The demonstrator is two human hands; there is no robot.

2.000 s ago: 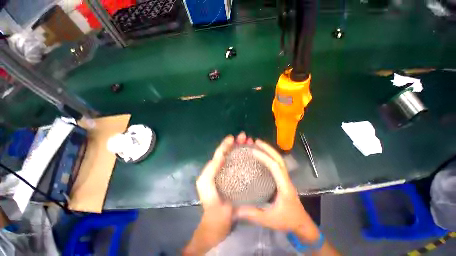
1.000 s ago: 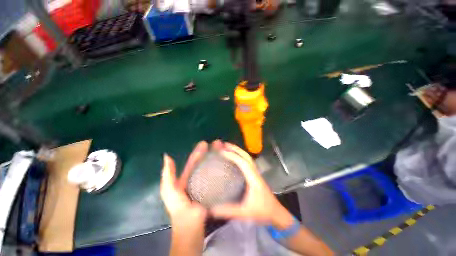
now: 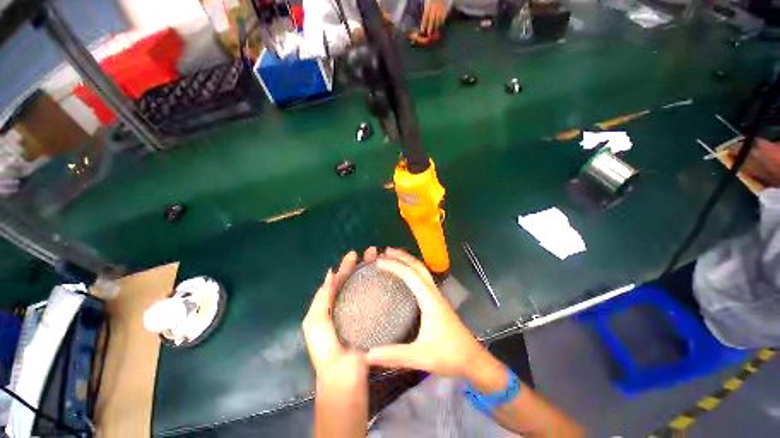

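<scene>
A round grey screw tray with a dotted surface is held level at the bench's front edge. My left hand is around its left side and my right hand, with a blue wrist strap, is around its right side. Single screws on it are too small to tell. The orange electric screwdriver hangs just beyond my right hand, its tip end near the bench. Thin tweezers lie to its right.
White wipe and wire spool lie at right. White round item and cardboard are at left. Small dark units lie across the bench. A blue bin stands beyond. Another person's hand is at far right.
The view has shifted, so the bench things and the screwdriver appear further left than at first. Both hands still hold the tray. My left fingers, spread a second ago, now lie closer around its side.
</scene>
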